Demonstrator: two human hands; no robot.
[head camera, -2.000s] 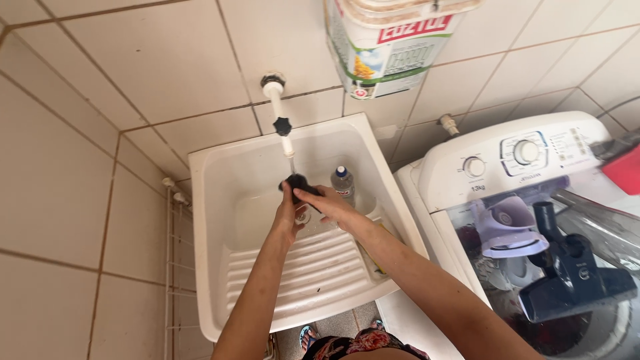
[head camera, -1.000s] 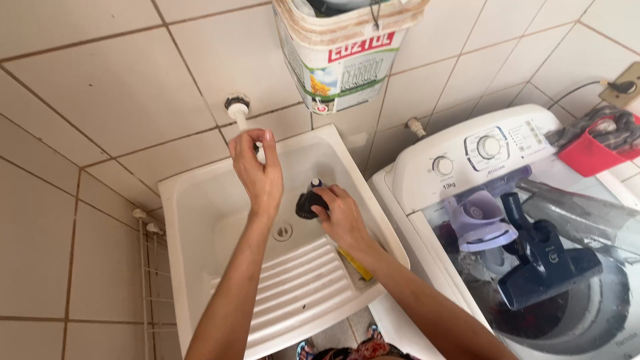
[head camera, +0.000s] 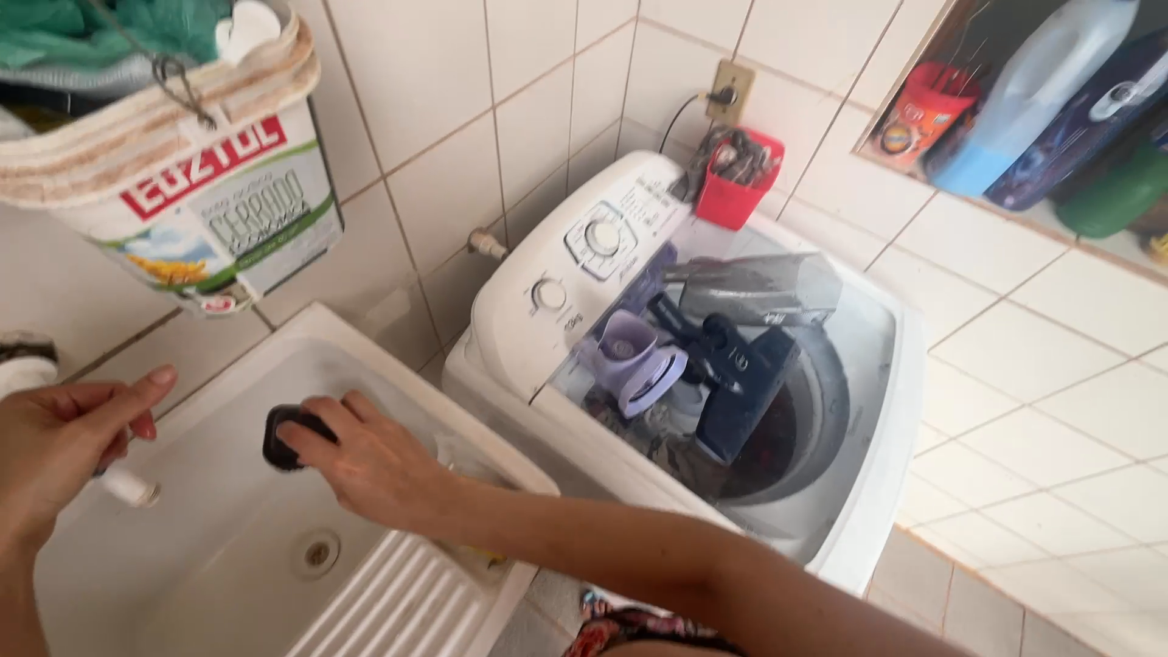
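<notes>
My right hand (head camera: 374, 456) grips a small black part (head camera: 297, 436) over the white laundry sink (head camera: 219, 584); what the part is, I cannot tell. At the left edge my left hand (head camera: 68, 447) is beside the white tap spout (head camera: 130, 485), thumb raised, and partly covers the tap; whether its fingers are on the tap handle is hidden. Below my right hand lie the drain (head camera: 317, 553) and the ribbed washboard (head camera: 401, 607). Something yellow shows partly under my right forearm.
A washing machine (head camera: 547, 365) at the right bears a lilac plastic part (head camera: 630, 360), a dark blue vacuum floor head (head camera: 748, 392) and a clear grey container (head camera: 766, 287). A red bin (head camera: 739, 182) stands behind. A plastic bucket (head camera: 228, 201) hangs above the sink; bottles (head camera: 1031, 100) fill a wall niche.
The view has swung right. Both hands were together under the tap two seconds ago, then parted, the left going up to the tap and the right keeping the black part.
</notes>
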